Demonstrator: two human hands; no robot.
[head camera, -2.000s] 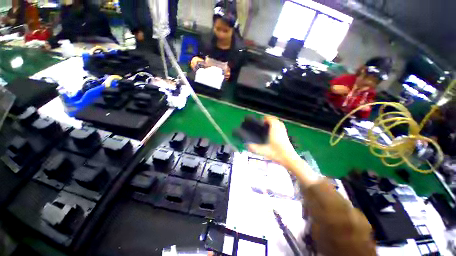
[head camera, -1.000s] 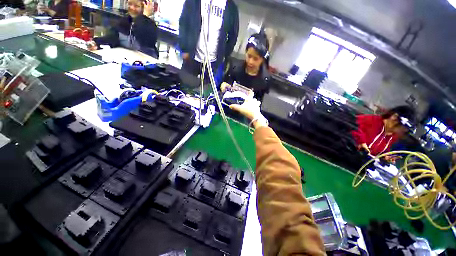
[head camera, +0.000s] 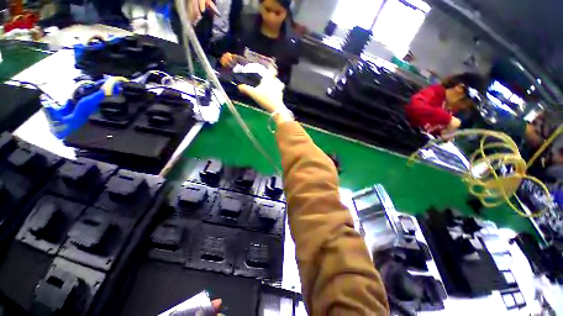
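Observation:
My right hand (head camera: 266, 92) is stretched far out over the green mat, towards a co-worker across the line. A small black unit (head camera: 248, 78) shows between its thumb and fingers, close to the co-worker's hands; blur hides the exact contact. My left hand (head camera: 216, 305) shows only as fingertips at the bottom edge, against a pale flat piece (head camera: 190, 306) that is cut off by the frame. Rows of black rear housings (head camera: 231, 207) sit in the foam trays at left and centre.
A clear plastic case (head camera: 378, 216) stands open right of my sleeve. Black foam slabs (head camera: 463, 259) lie farther right. A coiled yellow hose (head camera: 497, 176) hangs at right, and a pale cord crosses left of my hand. Blue holders (head camera: 77, 111) stand at back left. Co-workers sit opposite.
My right hand has carried the black unit from above the green mat across to the co-worker. The view swung left, then back. The left fingertips and pale piece now show at the bottom.

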